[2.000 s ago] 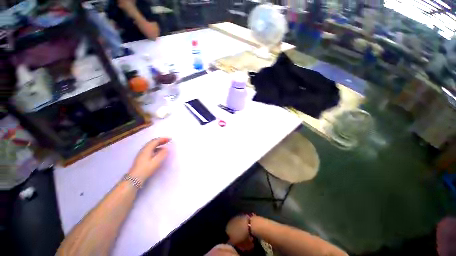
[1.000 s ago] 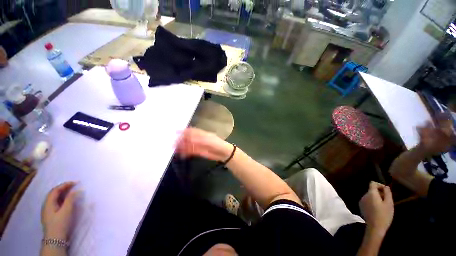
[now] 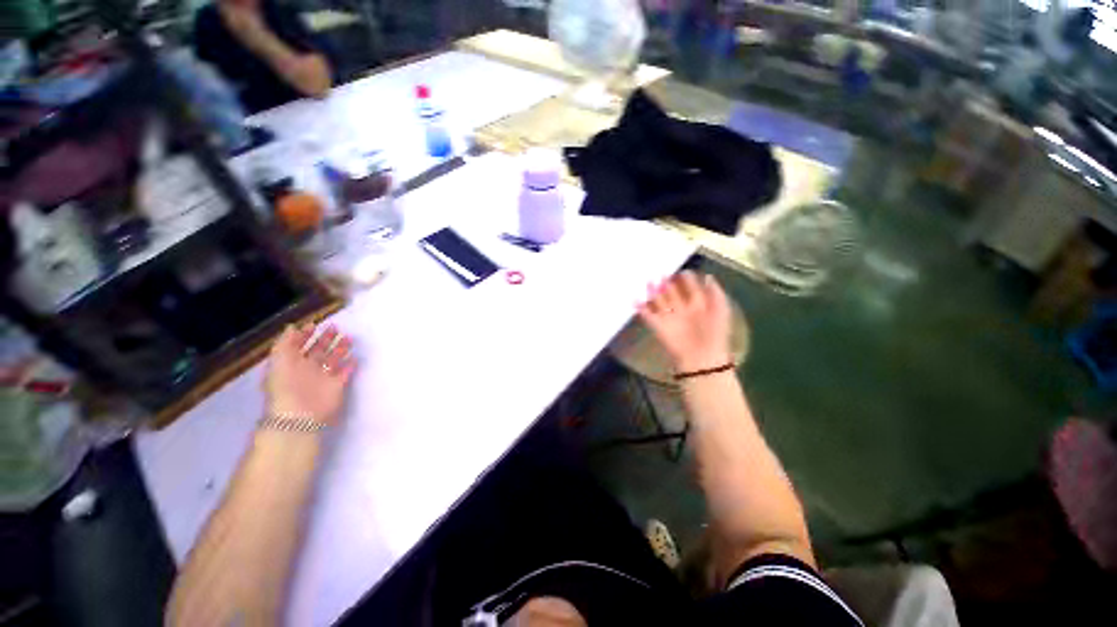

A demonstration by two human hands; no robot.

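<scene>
My left hand [image 3: 309, 374] is over the white worktable [image 3: 429, 404] near its left side, palm up with the fingers apart, holding nothing. My right hand [image 3: 688, 321] is raised at the table's right edge, fingers spread and empty. A black smartphone [image 3: 461, 256] lies on the table beyond my hands, with a small red-pink ring [image 3: 515, 278] beside it. Neither hand touches them. A lilac bottle [image 3: 540, 208] stands behind the ring, with a thin dark item [image 3: 522, 243] at its base.
A dark shelf with a wooden base [image 3: 245, 361] stands at left. An orange-topped jar [image 3: 298, 212] and red-capped bottle [image 3: 431, 123] are farther back. A black fabric heap [image 3: 674, 172], fans [image 3: 805, 246] and a round stool [image 3: 723, 349] are at right. A person's arm [image 3: 276, 55] shows at top left.
The view has swung back left, bringing the shelf into sight and the neighbour at right out of it. My left hand has opened; my right hand is now raised with fingers spread.
</scene>
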